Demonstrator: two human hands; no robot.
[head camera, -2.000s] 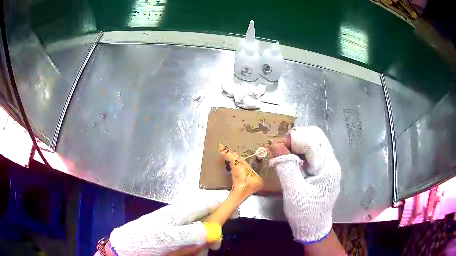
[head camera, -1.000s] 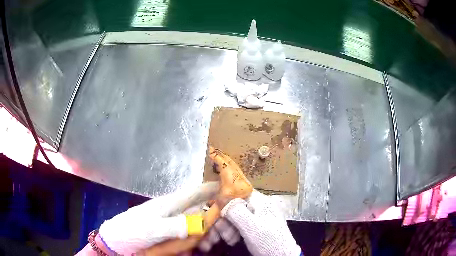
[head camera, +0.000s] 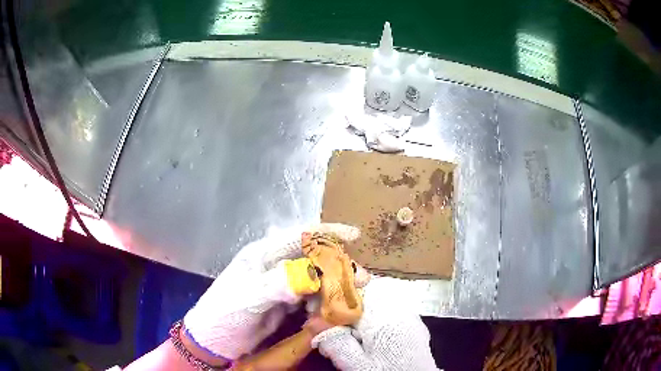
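Observation:
An orange-tan carved workpiece (head camera: 335, 279) is held upright-tilted over the front edge of the bench, its wider slotted end towards the cardboard and its shank running down to the lower left. My gloved left hand (head camera: 264, 286), with a yellow band on a digit, grips the wider end from the left. My gloved right hand (head camera: 384, 330) holds the workpiece from below and the right, with fingertips against its side. Some fingers are hidden behind the piece. The stained brown cardboard (head camera: 355, 188) lies just beyond, with a small pale round cap (head camera: 404, 215) on it.
Two white squeeze bottles (head camera: 384, 85) stand at the back of the grey metal bench (head camera: 225, 145). A crumpled white rag (head camera: 383, 132) lies before them, beside a thin dark rod (head camera: 419, 143). A green belt (head camera: 312, 25) runs beyond. A brown heap (head camera: 518, 349) lies below the right bench edge.
My right hand has come from over the cardboard to the workpiece. My left hand has moved up to its wider end, and the piece has turned. The view has shifted slightly.

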